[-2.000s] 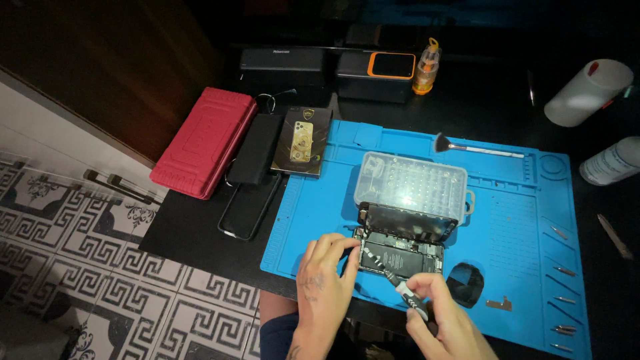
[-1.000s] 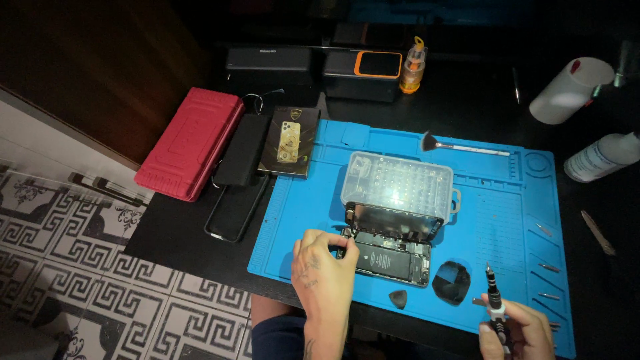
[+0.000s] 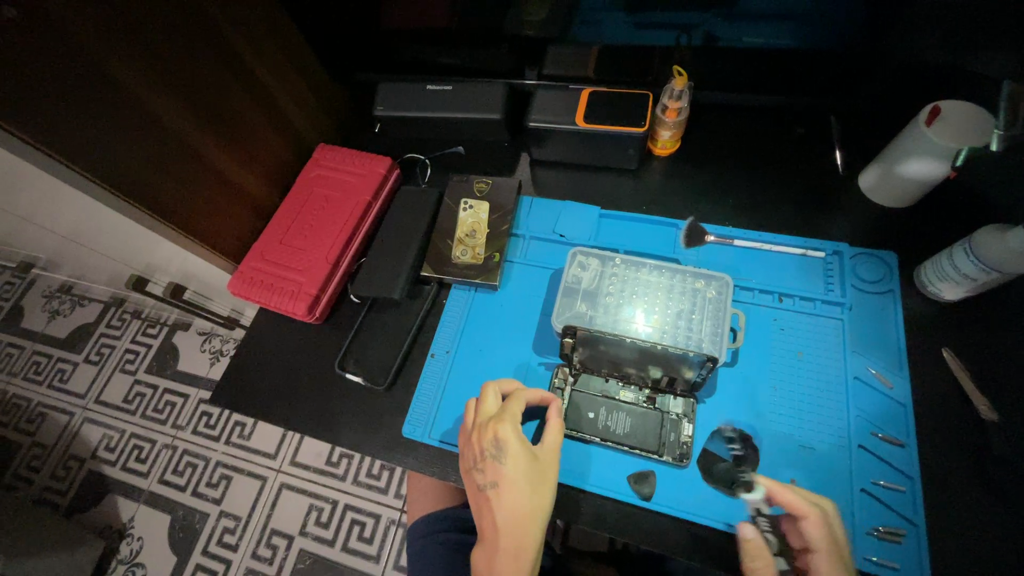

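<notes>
An opened smartphone body [image 3: 620, 416] lies on the blue silicone repair mat [image 3: 792, 400], its battery and inner parts bare. Its screen [image 3: 636, 360] stands tilted up against a clear plastic organizer box [image 3: 644, 296]. My left hand [image 3: 512, 448] is at the phone's left edge, thumb and forefinger bent close together; whether something small is between them cannot be told. My right hand [image 3: 800, 524] holds a black and white screwdriver [image 3: 764, 520], blurred at its upper end, over a round black pad [image 3: 720, 464]. A dark triangular opening pick [image 3: 642, 485] lies below the phone.
A brush [image 3: 752, 242] lies on the mat's upper tray, and several driver bits [image 3: 888, 486] lie at its right. Left are a red case [image 3: 316, 232], a phone case [image 3: 388, 340] and a printed box [image 3: 472, 232]. Two bottles [image 3: 924, 156] [image 3: 972, 260] and tweezers [image 3: 968, 384] are right.
My right hand has taken the screwdriver from the phone out to the right, then back left over the round pad. My left hand has drawn slightly away from the phone's upper left corner.
</notes>
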